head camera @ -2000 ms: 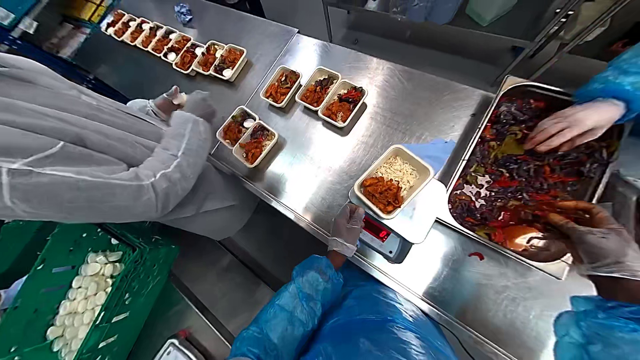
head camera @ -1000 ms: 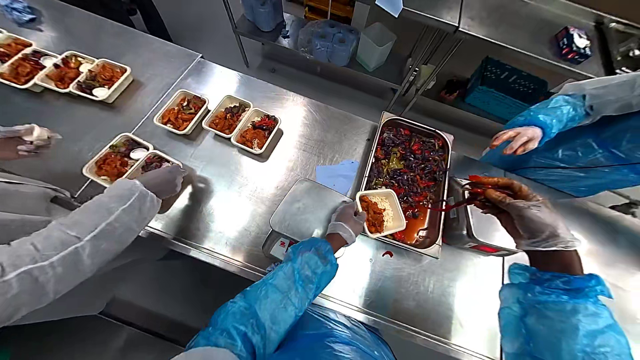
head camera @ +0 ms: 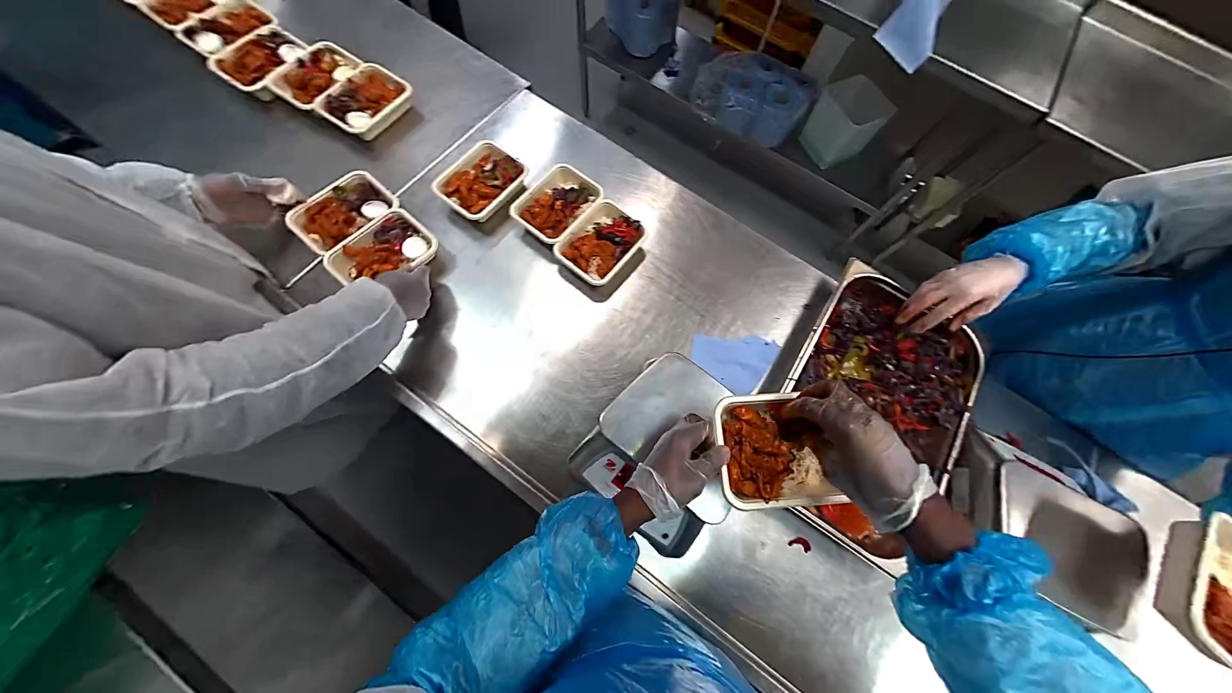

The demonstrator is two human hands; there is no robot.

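Gloved, my left hand [head camera: 675,466] grips the left edge of a food tray [head camera: 760,454] with saucy orange-brown pieces and white grains. The tray is held tilted beside the digital scale [head camera: 664,409], its right side over the corner of a deep steel pan [head camera: 965,423] of shredded purple cabbage and red peppers. My right hand [head camera: 859,445], gloved, reaches over the tray's right part with fingers bent down at the food; whether it still holds any vegetables is hidden. A co-worker's hand [head camera: 962,292] touches the cabbage at the pan's far side.
Several filled trays [head camera: 597,243] stand on the steel table [head camera: 539,332], more in a row at the upper left. A co-worker in a white coat handles two trays with egg at the left. A blue cloth [head camera: 736,361] lies behind the scale; an empty-looking steel pan [head camera: 1073,539] is at the right.
My right hand has come from the right of the pan to the tray. The tray stood on the scale two seconds ago and is now in my left hand. The co-worker's hand is back at the pan.
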